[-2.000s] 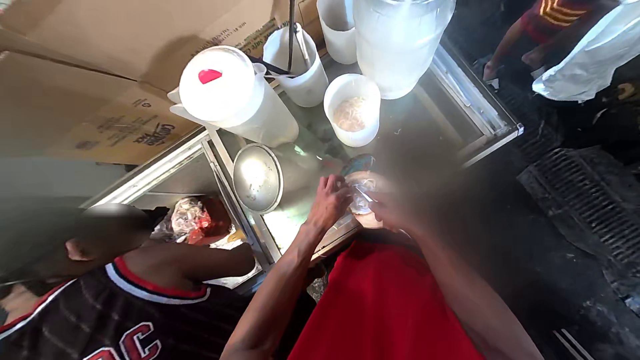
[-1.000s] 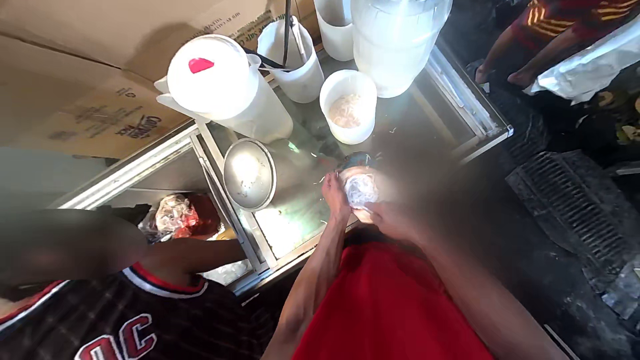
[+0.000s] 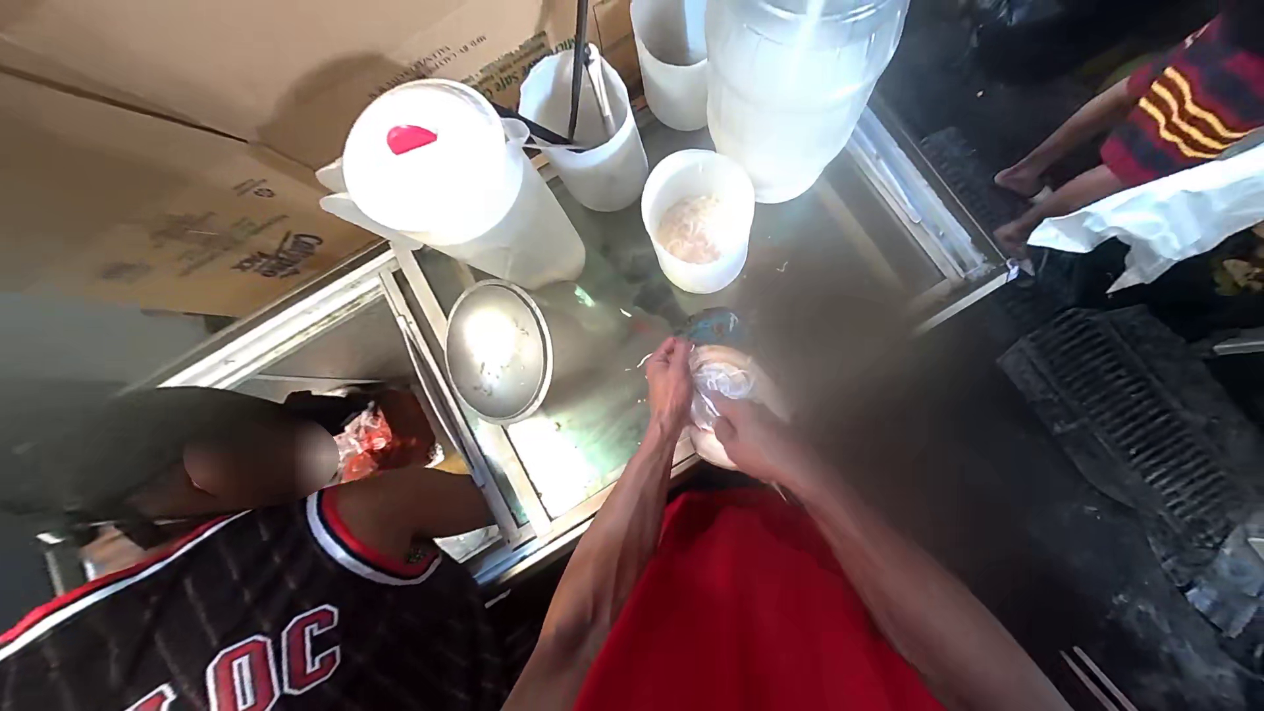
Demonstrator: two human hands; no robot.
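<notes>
A clear plastic bag [image 3: 721, 380] lies over a round pale container [image 3: 713, 446] at the near edge of the glass-topped counter. My left hand [image 3: 670, 380] grips the bag's left side with bent fingers. My right hand [image 3: 750, 434] is on its right, the fingers pressed on or into the plastic; whether they pinch it cannot be made out. Just beyond my fingers is a small dark blue-green item [image 3: 713, 326], partly hidden. Farther off stands a white tub [image 3: 697, 222] holding pale shreds, and a metal bowl [image 3: 499, 351] sits to the left.
A lidded white pitcher [image 3: 494, 197], a tub of utensils [image 3: 597, 148] and a large translucent jar [image 3: 800, 89] stand at the back, before cardboard boxes [image 3: 188, 148]. Close on the left, a person in a black jersey [image 3: 296, 612] reaches into the case. Another person [image 3: 1165, 118] is at upper right.
My right hand has moved from the container's near side onto the bag. My left hand remains at the left side. The person on the left has leaned lower.
</notes>
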